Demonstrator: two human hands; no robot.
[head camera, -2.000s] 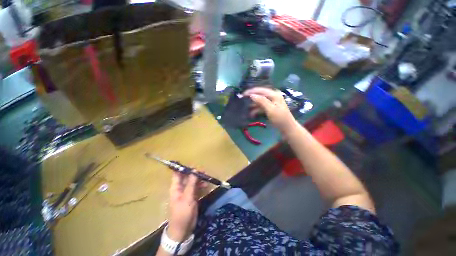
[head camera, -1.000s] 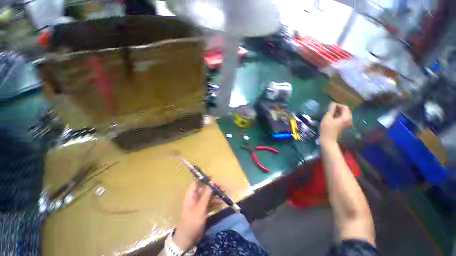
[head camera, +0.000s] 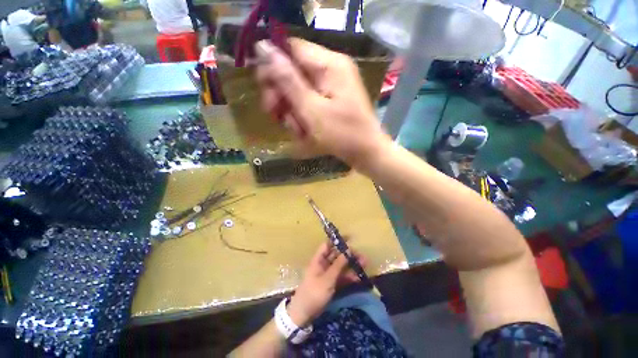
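My left hand, with a white band at the wrist, holds a black soldering iron low over the tan work board. Its silver tip points up and away from me. My right hand is raised in front of the cardboard-covered box, fingers curled and blurred. Dark red strands show at its fingertips; I cannot tell whether it grips them. Dark wire leads with white discs lie on the left of the board. One disc with a curved lead lies apart.
Stacked dark panels stand at the left. A solder spool stands on the green bench at the right, beyond my right forearm. A pale post with a round top rises behind the box. An open carton lies farther right.
The view has swung left. My right hand has moved from over the right of the bench to in front of the box. My left hand still holds the iron.
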